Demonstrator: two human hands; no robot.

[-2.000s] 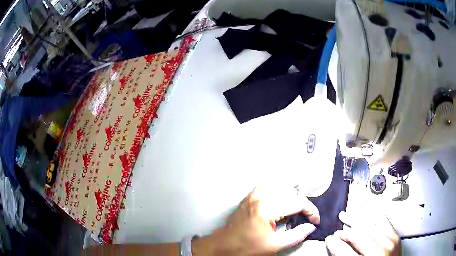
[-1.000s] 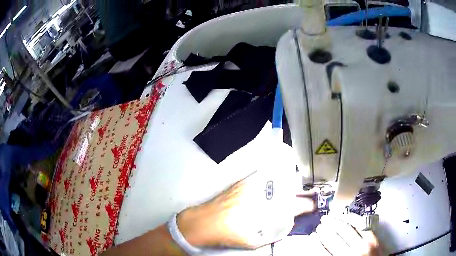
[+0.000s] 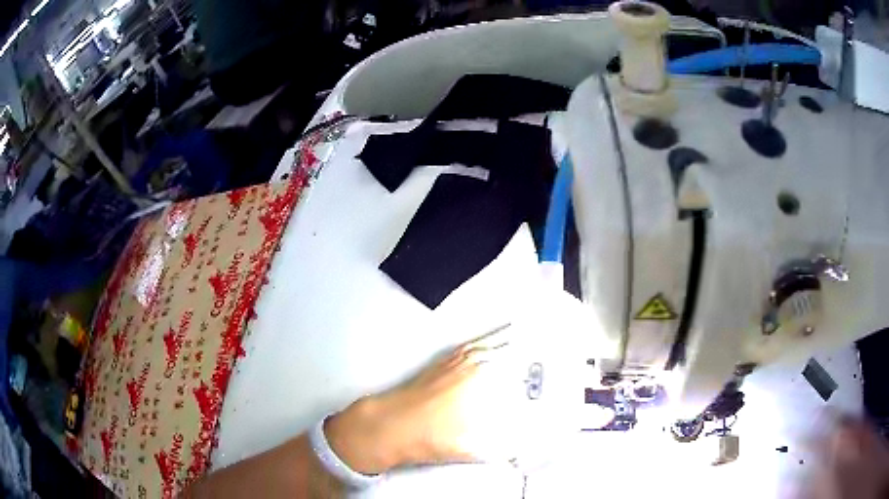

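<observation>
The off-white sewing machine head stands at the right, with its brightly lit presser foot and needle area below. My left hand, with a white band at the wrist, reaches from the lower left to the white rounded attachment left of the needle. Its fingertips are hidden behind the attachment and lost in glare. My right hand is a blur at the lower right edge, away from the needle. Dark fabric pieces lie in a loose pile behind the attachment.
A cardboard side board with red print lies left of the white table. A raised rim curves behind. A blue hose runs down to the attachment. A small dark rectangle lies right.
My right hand has moved from the needle area to the right. The dark fabric under the needle no longer shows. My left hand remains at the attachment. The rear fabric pieces have shifted slightly.
</observation>
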